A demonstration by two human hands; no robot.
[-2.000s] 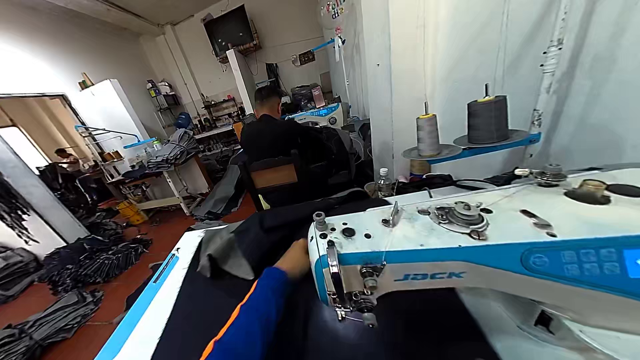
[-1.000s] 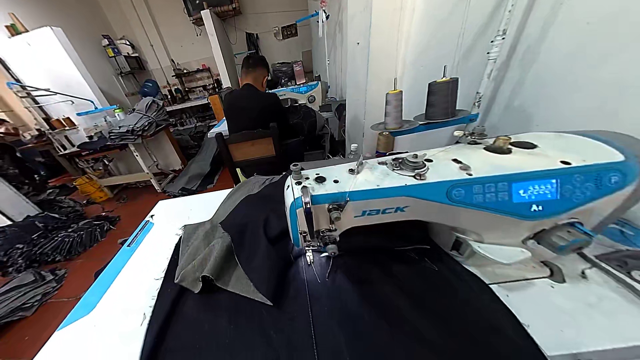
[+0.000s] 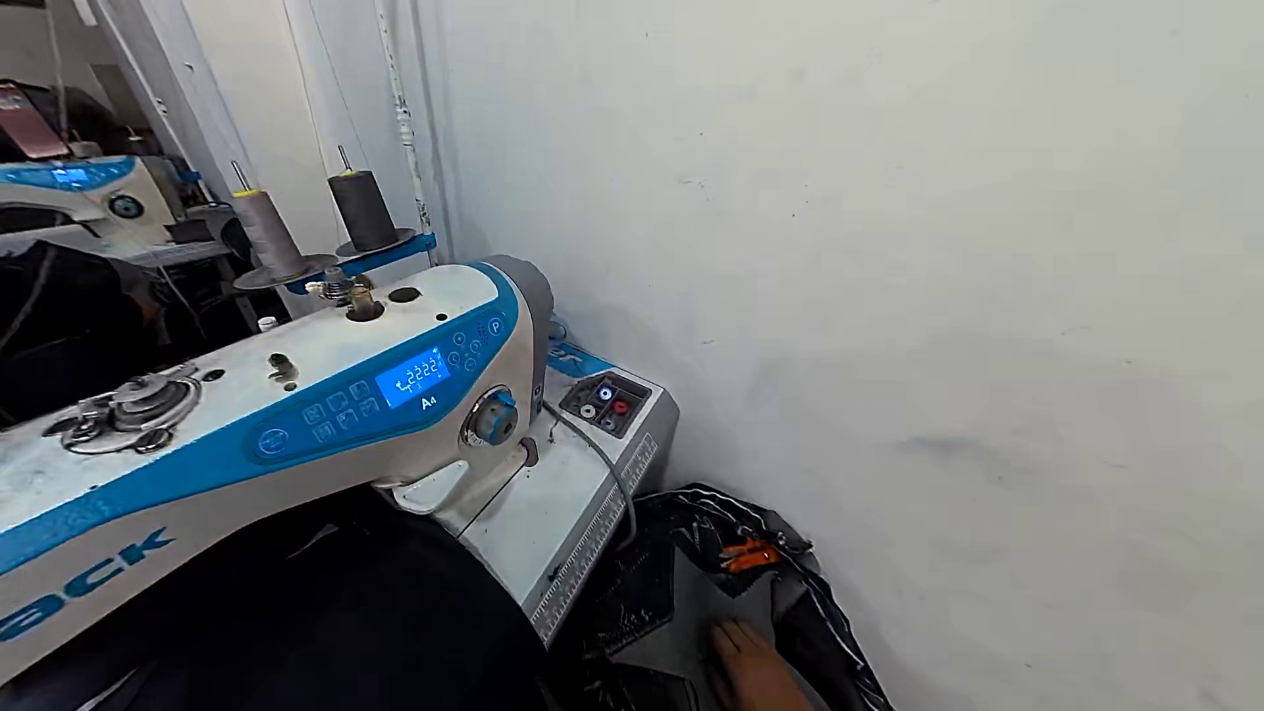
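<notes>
My right hand (image 3: 755,667) is at the bottom edge, its fingers resting on a grey cloth piece (image 3: 681,617) among dark denim pieces (image 3: 632,583). Whether it grips the cloth is unclear. A small orange tool (image 3: 750,555), perhaps thread snips, lies on the denim just above the hand. To the left, dark fabric (image 3: 365,602) spreads under the arm of a white and blue Jack sewing machine (image 3: 336,395), whose display is lit. The needle area lies outside the view, as does my left hand.
A white wall (image 3: 889,296) borders the right side. Thread cones (image 3: 365,209) stand behind the machine. A small tray of bobbins (image 3: 604,403) sits at the table's far right corner. Another sewing machine (image 3: 79,193) and part of a person in dark clothing (image 3: 69,306) are at left.
The view has swung far to the right. The blue-sleeved arm seen two seconds ago is out of view, and my right hand now shows at the denim beside the table.
</notes>
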